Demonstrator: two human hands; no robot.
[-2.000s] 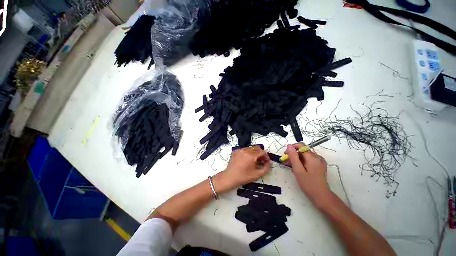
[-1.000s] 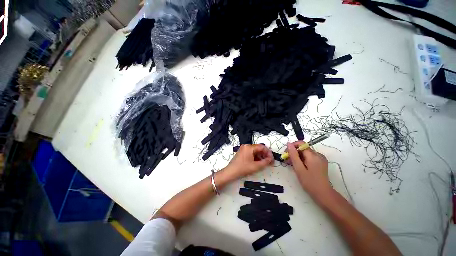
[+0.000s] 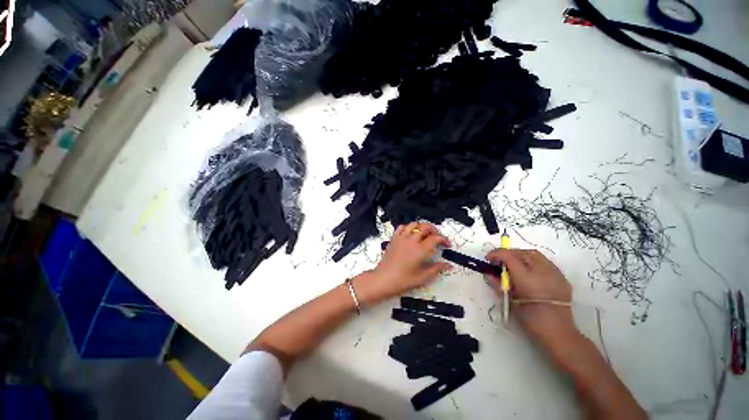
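Note:
A black fabric tab (image 3: pixel 471 262) with a small pale slit lies stretched between my two hands. My left hand (image 3: pixel 413 261) holds its left end between thumb and fingers. My right hand (image 3: pixel 534 283) is at its right end and also holds the yellow trimming pen (image 3: pixel 505 271), which stands nearly in line with my view, its grey shaft towards my body. A small tab group (image 3: pixel 431 349) lies below my hands, near my body. The main tab pile (image 3: pixel 452 131) lies beyond my hands.
Thread clippings (image 3: pixel 616 230) lie right of the pile. An open clear plastic bag of tabs (image 3: pixel 246 197) is at the left, a second bag (image 3: pixel 300 49) behind it. A power strip (image 3: pixel 694 123), red-handled snips (image 3: pixel 737 336), black strap (image 3: pixel 649 37) and blue tape roll (image 3: pixel 675 13) are at the right.
The pen has swung from pointing up right to nearly upright in my right hand, which has moved slightly right. More of the tab shows between my hands.

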